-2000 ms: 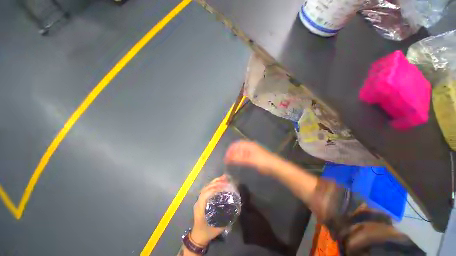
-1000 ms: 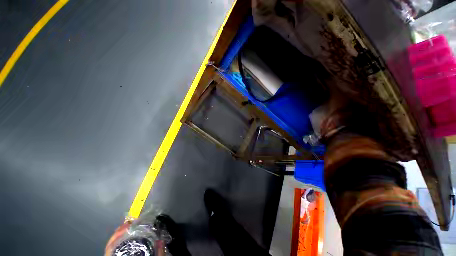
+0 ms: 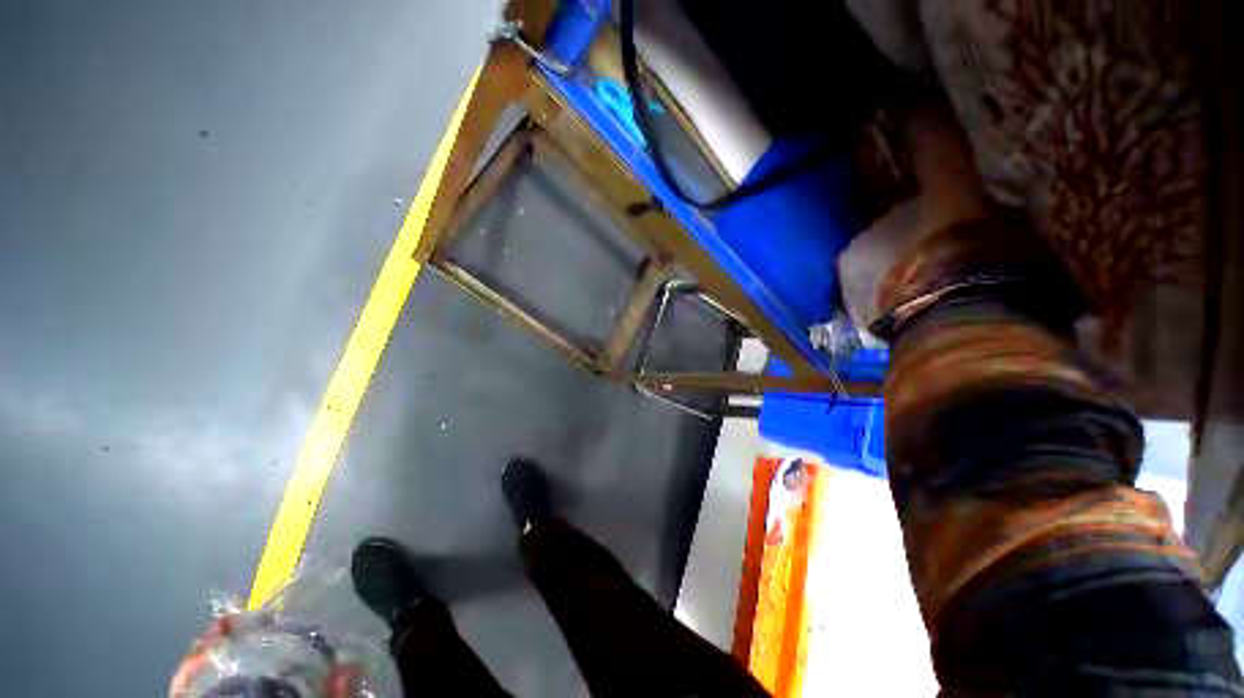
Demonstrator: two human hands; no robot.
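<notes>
My left hand point(image 3: 205, 661) is at the bottom left edge, partly cut off, around the edge paint jar point(image 3: 280, 668) wrapped in crinkled clear plastic wrap point(image 3: 321, 600). My right hand point(image 3: 907, 225) reaches in under the bench at the upper right, over the blue plastic crate point(image 3: 785, 252). Its fingers are lost in shadow, so I cannot tell what they hold. The crate has a black strap-like loop point(image 3: 651, 157) and a pale flat item point(image 3: 703, 96) in it.
A brown metal frame point(image 3: 525, 321) stands below the crate. Another blue bin point(image 3: 825, 430) and an orange strip point(image 3: 778, 573) lie near my sleeve. A stained cover point(image 3: 1091, 150) hangs at the upper right. My feet are on the grey floor beside a yellow line point(image 3: 334, 409).
My right arm has swung from over the floor to reach under the bench. My left hand has moved to the lower left with the jar. The view has shifted; the bench top is no longer seen.
</notes>
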